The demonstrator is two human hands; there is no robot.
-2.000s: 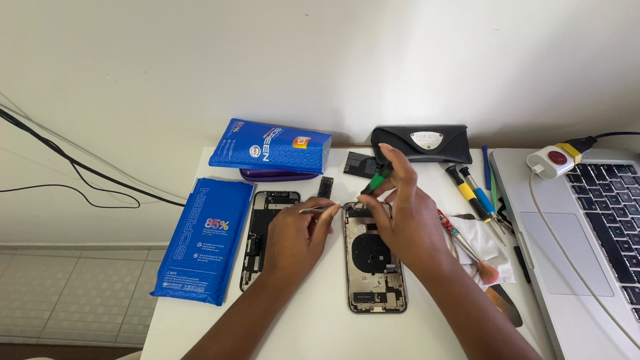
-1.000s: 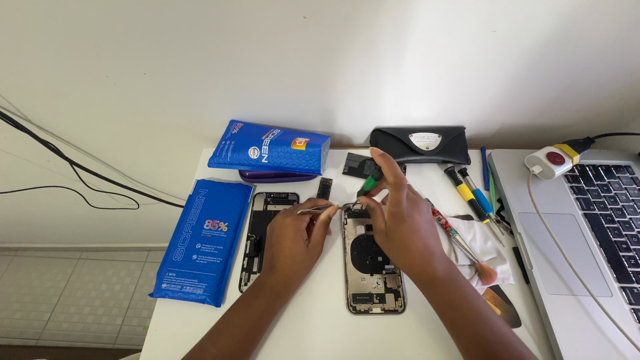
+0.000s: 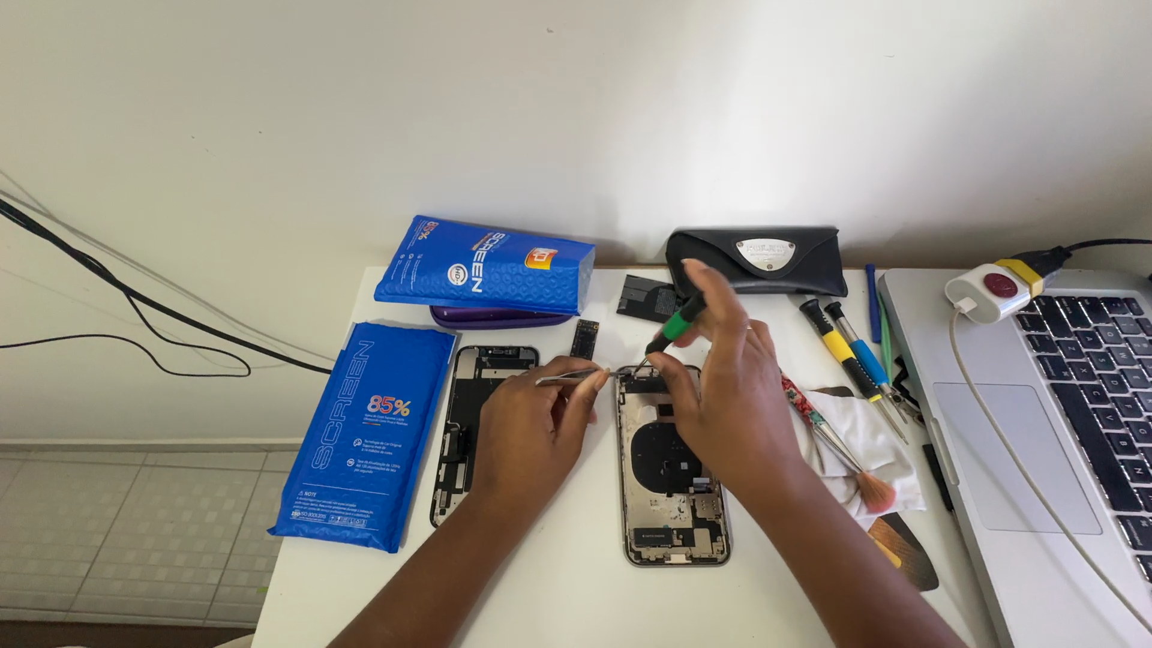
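Note:
An opened smartphone housing (image 3: pixel 670 468) lies flat on the white table, its inner parts showing. My left hand (image 3: pixel 537 427) grips metal tweezers (image 3: pixel 567 378), whose tips reach the housing's top left corner. With my right hand (image 3: pixel 733 387) I hold a green and black screwdriver (image 3: pixel 675 324), tilted, its tip at the top edge of the same housing near the tweezers. A detached phone screen assembly (image 3: pixel 477 387) lies to the left, partly hidden behind my left hand. A small dark circuit board (image 3: pixel 584 339) is just above my left hand.
Two blue padded pouches (image 3: pixel 364 441) and a purple case (image 3: pixel 499 317) are at left. Behind stand a black glasses case (image 3: pixel 756 261) and a dark flat part (image 3: pixel 646 298). To the right lie screwdrivers (image 3: pixel 843 346), a brush (image 3: pixel 832 436), a white cloth (image 3: pixel 886 450) and a laptop (image 3: pixel 1026 450) with a charger (image 3: pixel 993 290).
The screwdriver in my right hand leans more, and the index finger has lifted off its end. My left hand and the housing stay about where they were.

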